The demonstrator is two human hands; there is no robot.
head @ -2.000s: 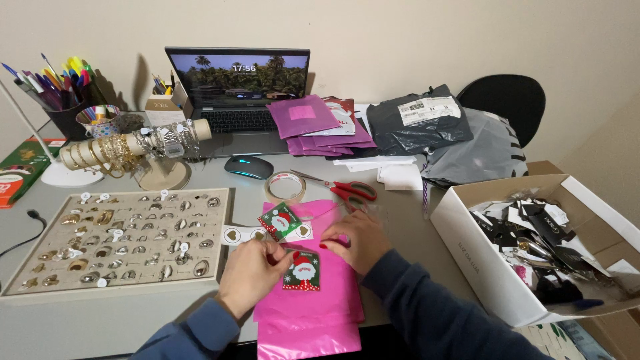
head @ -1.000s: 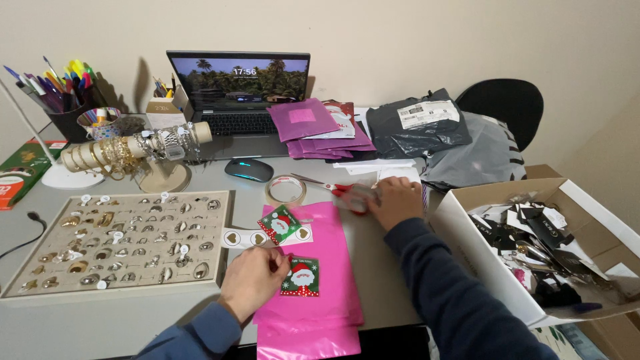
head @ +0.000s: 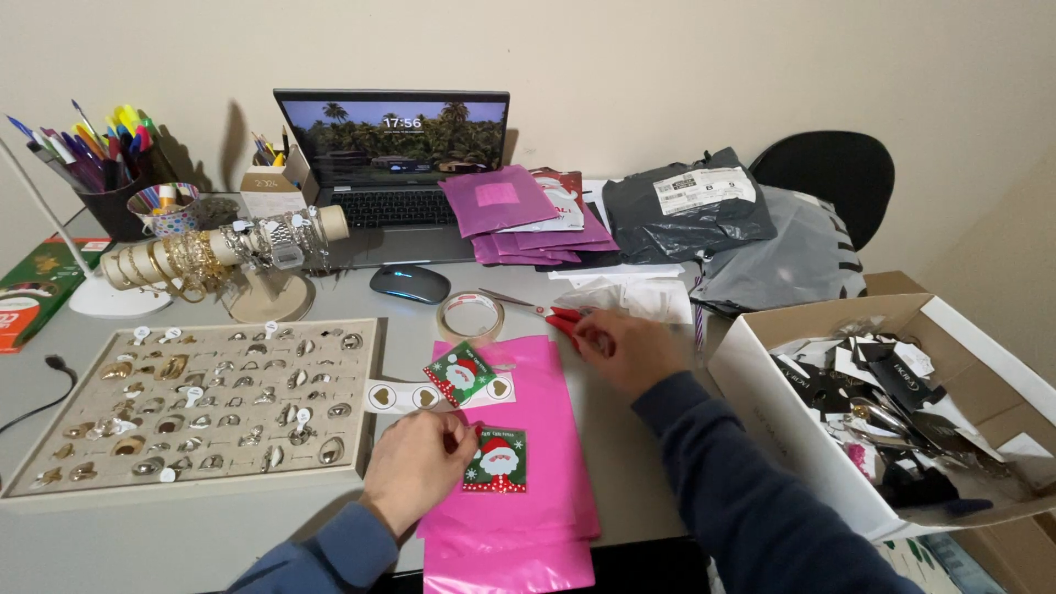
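My left hand [head: 422, 464] pinches the upper left corner of a small green Santa packet [head: 500, 464] lying on pink plastic mailing bags [head: 551, 495]. A second green Santa packet [head: 459, 374] rests tilted above it, over a strip of round heart stickers [head: 382, 397]. My right hand [head: 631, 351] is at the red handles of a pair of scissors [head: 540, 310], whose blades point left; the fingers partly hide the handles, so whether they grip them is unclear. Just left of the scissors, a roll of clear tape [head: 470, 317] lies flat, touching the top of the pink bags.
A ring display tray [head: 371, 412] lies left, a bracelet stand [head: 272, 297] behind it. A mouse [head: 410, 284], laptop [head: 392, 136], purple packets [head: 499, 198] and dark mailing bags [head: 689, 206] are at the back. An open cardboard box [head: 804, 429] of carded jewellery stands right.
My right hand has moved from the pink bags, beside the Santa packets, up and right to the scissors' handles. My left hand has stayed near the lower Santa packet.
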